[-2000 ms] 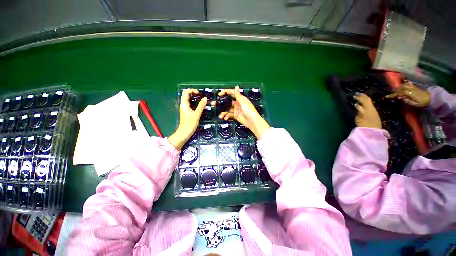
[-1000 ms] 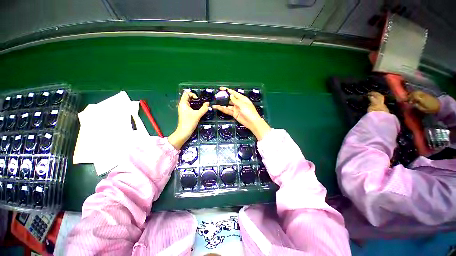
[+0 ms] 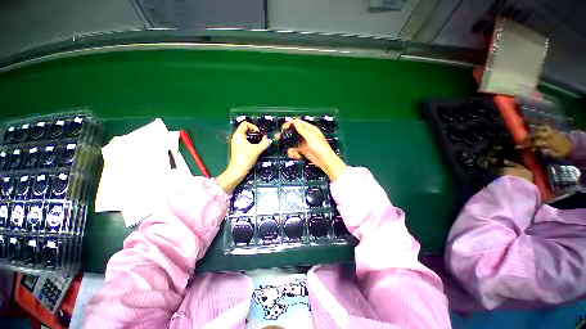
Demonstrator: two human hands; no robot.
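A clear blister tray (image 3: 281,248) lies in front of me, with round black glossy units in most pockets and two pale empty pockets near its middle. My left hand (image 3: 244,153) holds a black unit (image 3: 254,137) between thumb and fingers over the tray's upper left part. My right hand (image 3: 313,143) holds another black unit (image 3: 290,137) just to the right, over the upper middle. The two hands are close together. Pockets beneath the hands are partly hidden.
Stacked filled trays (image 3: 40,186) stand at far left. Paper sheets (image 3: 132,168), a dark pen (image 3: 171,159) and a red pen (image 3: 195,153) lie between. A calculator (image 3: 51,290) is bottom left. At right, a neighbour's pink sleeves are beside a black tray (image 3: 472,138) and red-orange piece (image 3: 512,115).
Both hands stay over the tray and keep their units. The right hand's unit has turned from a bright face to a dark one and sits slightly lower. The neighbour's arms have moved right.
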